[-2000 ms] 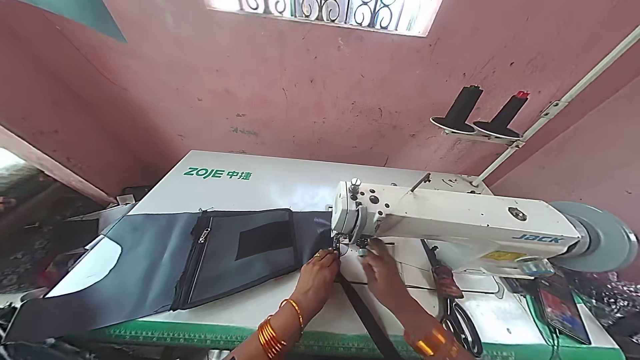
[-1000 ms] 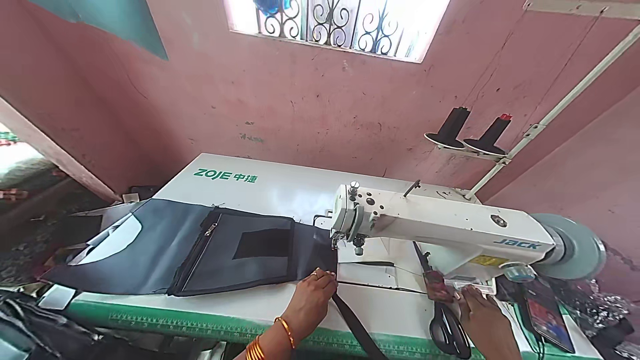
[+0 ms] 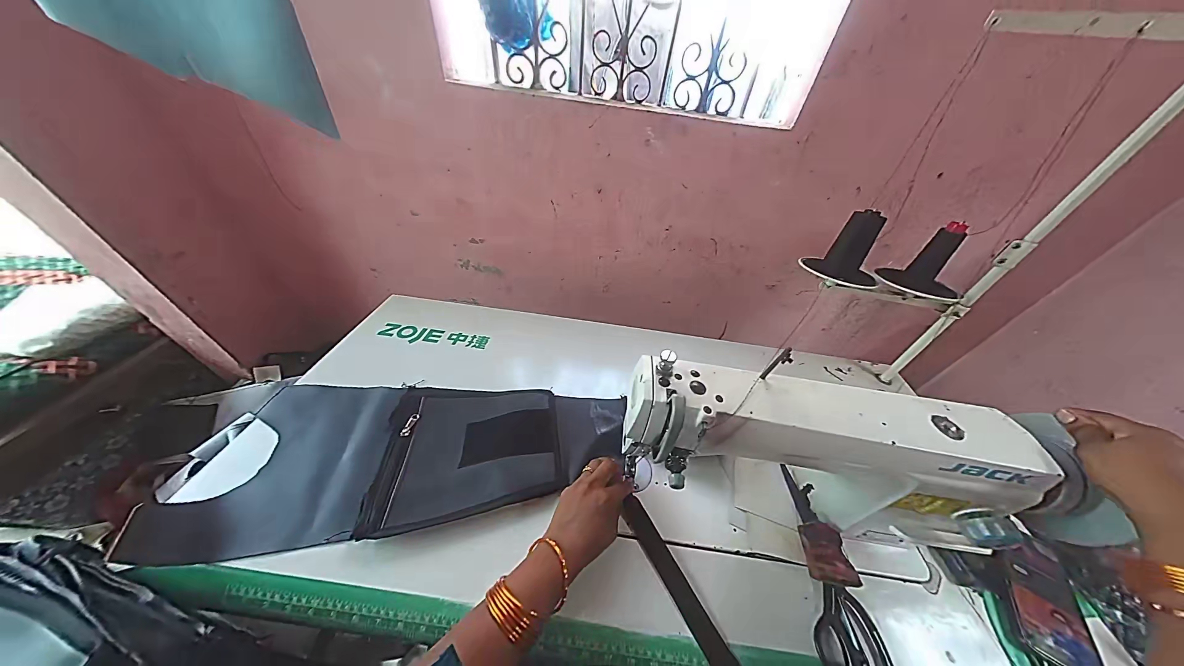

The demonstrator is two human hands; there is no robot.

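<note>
My left hand [image 3: 597, 513] holds the right end of a dark grey sewn fabric panel [image 3: 324, 462] close to the needle area of a white Jack sewing machine [image 3: 860, 416]. The panel has a zipper [image 3: 407, 444] and a black patch [image 3: 507, 437]. From beside that hand a black binding strip [image 3: 680, 587] runs down over the table's front edge. My right hand [image 3: 1124, 462] rests its fingers on the machine's handwheel [image 3: 1064, 462] at the far right. The presser foot is mostly hidden behind my left fingers.
Scissors [image 3: 837, 620] and a phone-like device [image 3: 1050, 601] lie right of the strip. Two black thread cones [image 3: 851, 245] stand on a rack behind the machine. A green measuring tape [image 3: 324, 601] runs along the table's front edge. Dark cloth [image 3: 102, 601] is heaped at lower left.
My right hand was beside the needle area, then near the scissors, and is now at the handwheel. My left hand stays by the needle area, holding the panel's end.
</note>
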